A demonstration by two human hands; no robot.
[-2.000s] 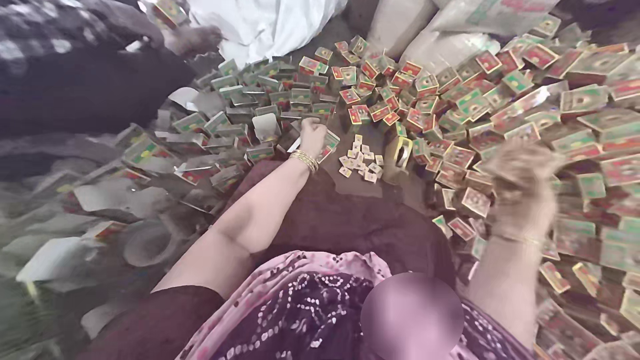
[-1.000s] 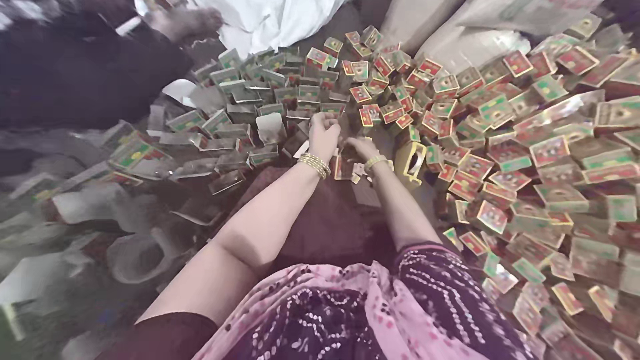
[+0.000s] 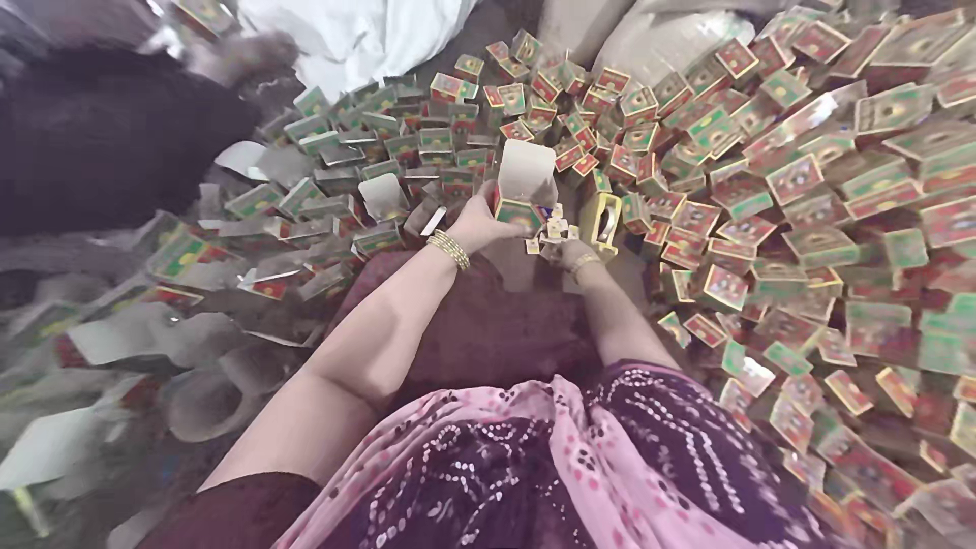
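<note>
My left hand (image 3: 488, 223), with gold bangles at the wrist, holds a small red and green printed carton (image 3: 517, 211) whose pale flap (image 3: 528, 164) stands up at the far side. Just right of it my right hand (image 3: 573, 252) is by a cluster of small cream-coloured pieces (image 3: 555, 229); some pieces sit at its fingertips, but whether it grips them is unclear. A yellow tape-dispenser-like frame (image 3: 607, 221) stands right of that hand. Between my forearms lies dark maroon cloth (image 3: 503, 328).
Many red and green cartons (image 3: 808, 183) are heaped at the right and far side. Upright green cartons (image 3: 435, 145) and pale flaps fill the left. White cloth (image 3: 358, 38) and pale sacks (image 3: 656, 46) lie beyond. Another person's hand (image 3: 252, 65) shows at the upper left.
My right hand has come in from the heap at the right to beside my left hand. The carton's raised pale flap now shows in my left hand.
</note>
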